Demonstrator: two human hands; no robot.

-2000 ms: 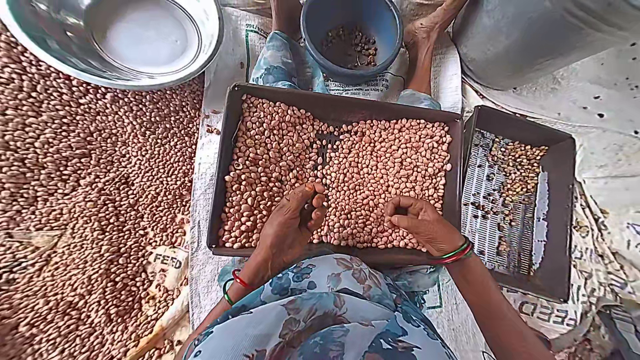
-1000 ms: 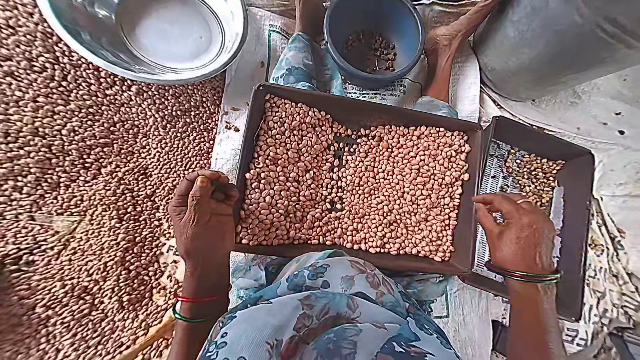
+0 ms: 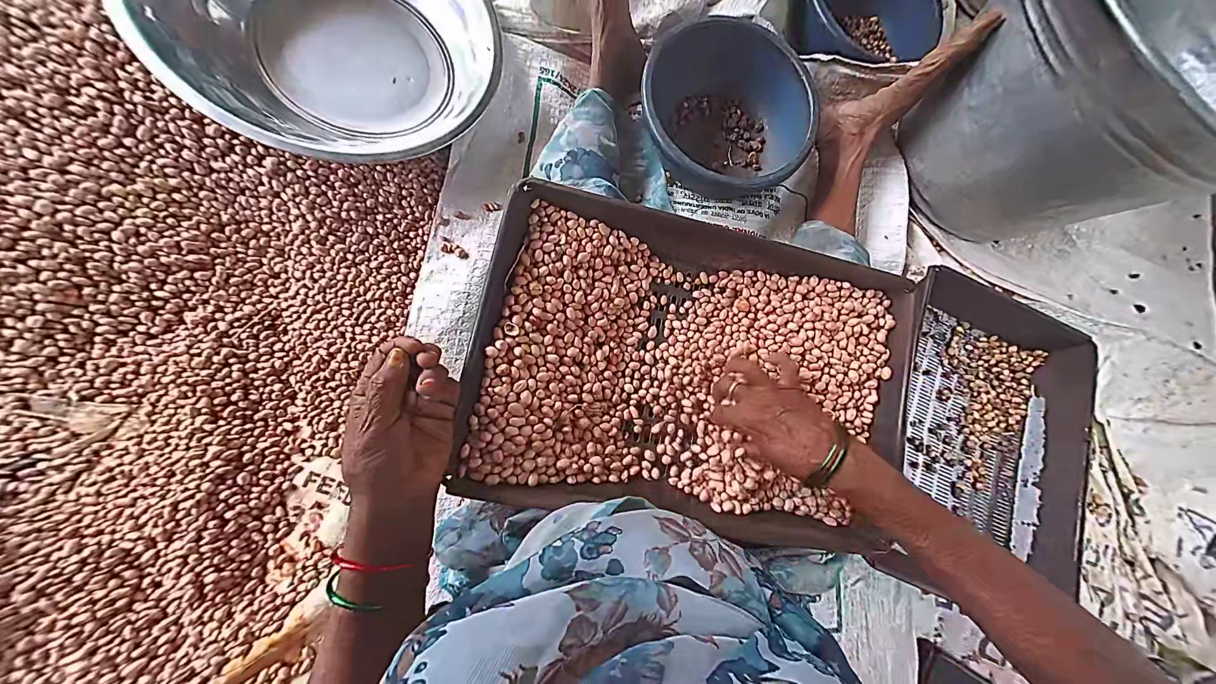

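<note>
A dark rectangular tray (image 3: 703, 249) with a slotted bottom lies across the lap, full of pinkish-brown nuts or beans (image 3: 570, 361). My left hand (image 3: 399, 418) is raised with curled fingers beside the tray's left edge; whether something is inside it cannot be told. My right hand (image 3: 769, 418) reaches into the right half of the tray, fingers spread among the pieces. Against the tray's right side stands a second dark tray (image 3: 1059, 456) with smaller yellowish and dark pieces (image 3: 993, 380) on its slotted bottom.
A large heap of the same pieces (image 3: 209, 332) covers the ground at left. A steel basin (image 3: 351, 66) sits at the upper left. Between the feet stands a blue tub (image 3: 730, 104) with dark bits, another blue tub (image 3: 879, 28) beyond it. A big metal vessel (image 3: 1035, 123) is at the upper right.
My right hand has moved left from the small tray into the pieces in the large one. My left hand, over the large tray two seconds ago, now stays beside its left edge.
</note>
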